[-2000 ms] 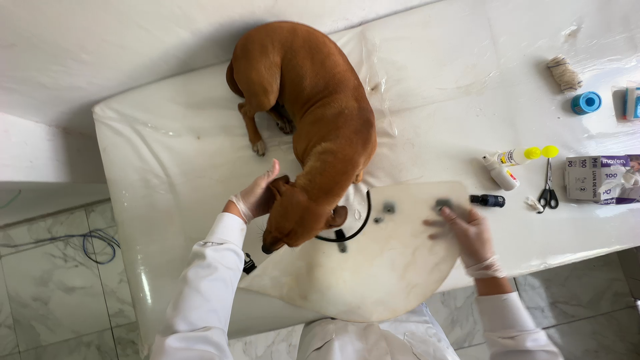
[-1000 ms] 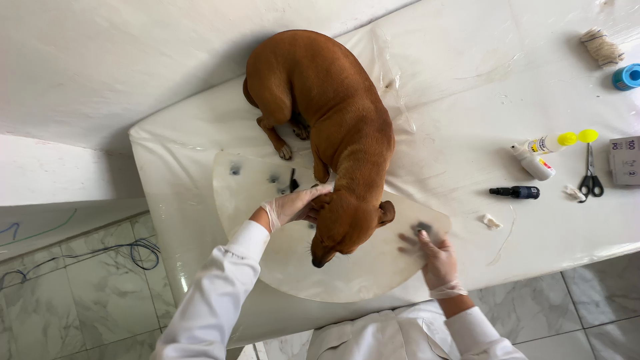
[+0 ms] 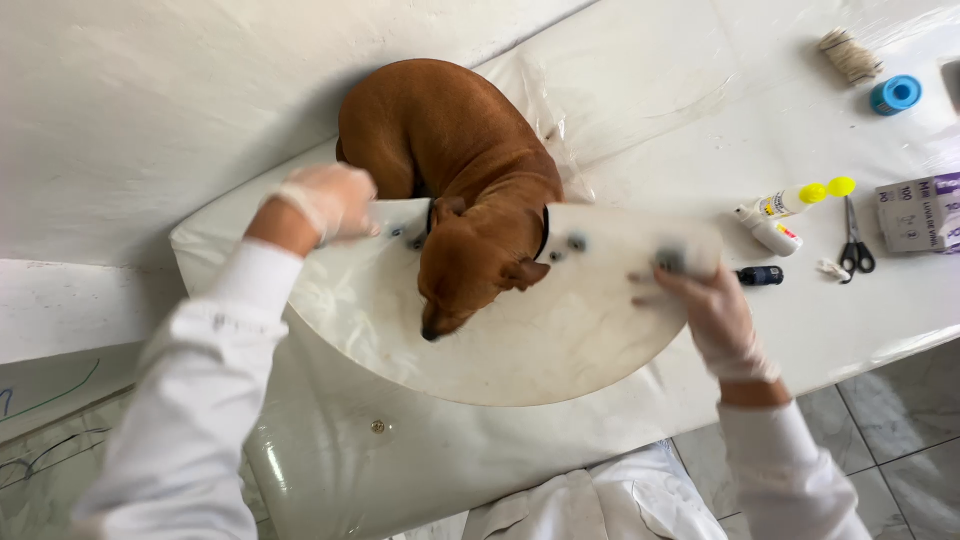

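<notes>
A brown short-haired dog lies curled on a table covered in clear plastic, its head down and its snout toward me. Beneath its head and neck spreads a translucent plastic veterinary cone collar, opened out flat, with black edging at the neck and several dark snap fasteners. My left hand, in a clear glove, grips the collar's left end. At the right end, my right hand, gloved too, holds the collar's edge with the thumb on top and fingers showing blurred through the plastic.
On the right of the table lie a spray bottle, a bottle with a yellow cap, a small dark bottle, black-handled scissors, a glove box, a blue tape roll and a rolled bandage. A wall rises behind the dog.
My left hand has left the dog's head and neck and now holds the collar's left end. The collar now lies under the head with both ends held. My right hand stays at the right end.
</notes>
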